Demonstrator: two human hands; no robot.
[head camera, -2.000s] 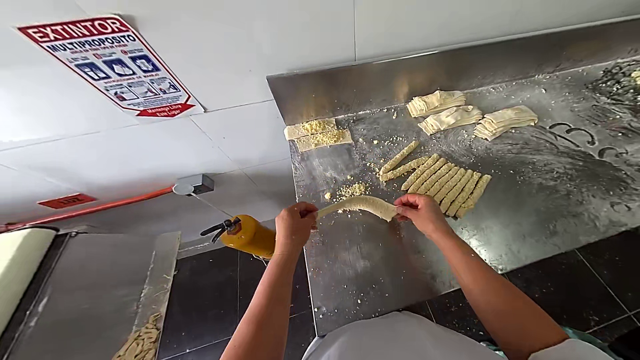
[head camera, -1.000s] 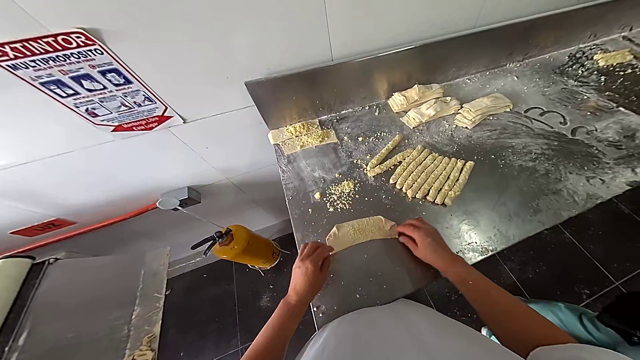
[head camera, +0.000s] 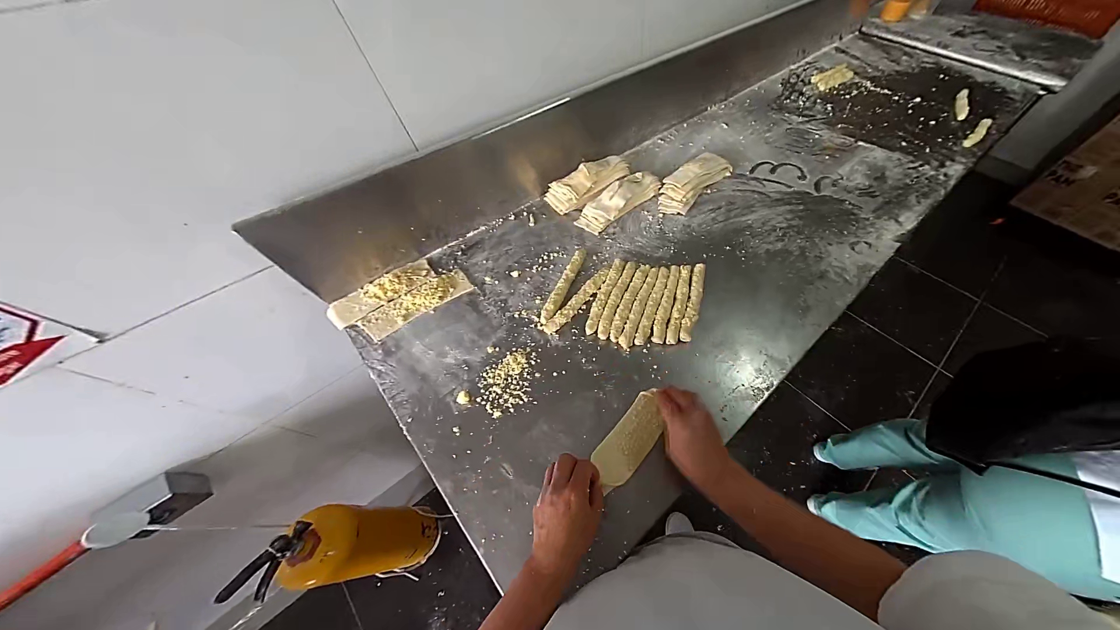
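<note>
A flat strip of dough, speckled with crumbs, lies on or just above the steel table near its front edge. At its lower left end, my left hand grips it between curled fingers. The upper right end is pinched by my right hand. Beyond the hands lies a row of crumb-coated dough sticks, with two at its left set at angles. A scatter of yellow crumbs is to the left. Two dough strips topped with crumbs lie side by side at the table's left edge.
Stacks of folded dough strips sit near the steel backsplash. More dough pieces lie at the table's far end. A yellow fire extinguisher is left of the table. At the right, a person in light green trousers is close by.
The dough strip, curved between my hands two seconds ago, is now flatter and slanted. The view has swung right, bringing the far table end and the person into sight.
</note>
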